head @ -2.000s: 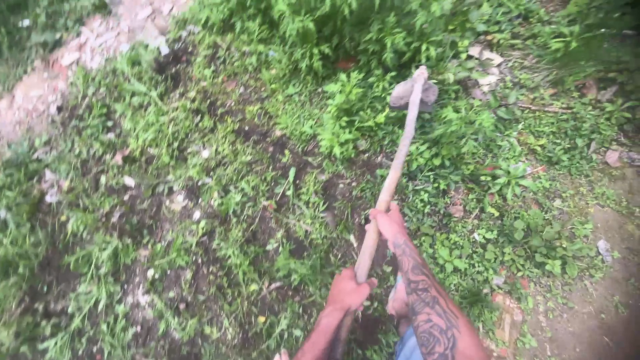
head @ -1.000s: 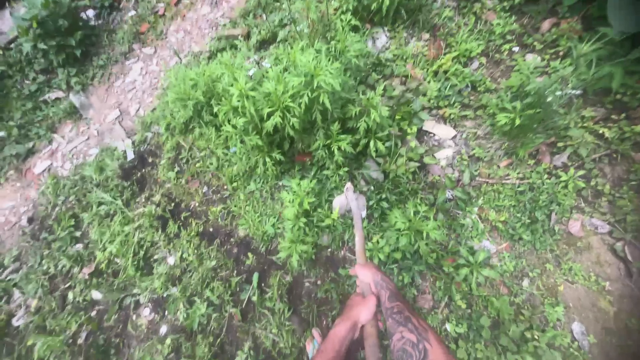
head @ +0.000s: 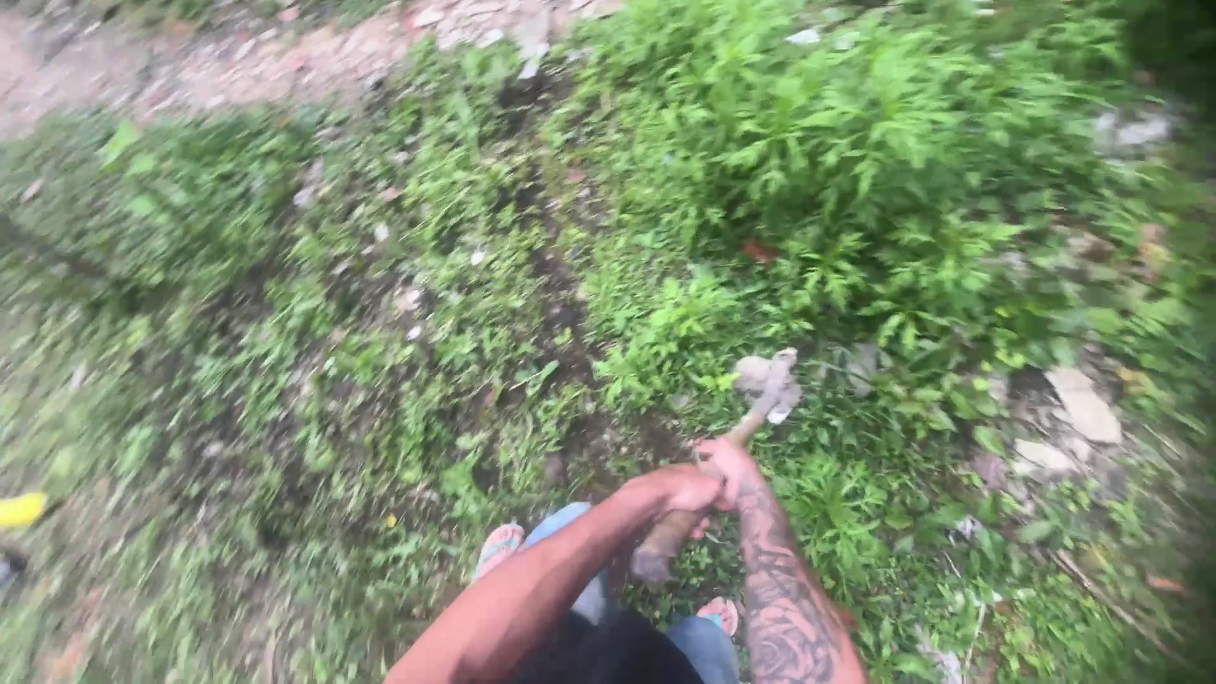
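Note:
A long wooden-handled tool, seemingly a hoe, slants across the lower middle of the head view. My left hand (head: pixel 686 491) and my right hand (head: pixel 730 465) are close together around its wooden handle (head: pixel 670 539), the right one nearer the head. The handle's butt sticks out below them. Beyond my hands the dirt-caked tool head (head: pixel 768 380) is over low weeds; whether it touches the ground I cannot tell. My flip-flops (head: pixel 501 544) show on both sides of my body, below jeans.
Leafy green weeds (head: pixel 836 142) grow thick at the upper right. A rubble-strewn dirt strip (head: pixel 285 62) crosses the upper left. Pale broken pieces (head: pixel 1083 404) lie at the right. A yellow object (head: pixel 21 509) shows at the left edge.
My hands have come together on the handle; two seconds ago they were apart, with the tool reaching farther out. The view has swung to the left.

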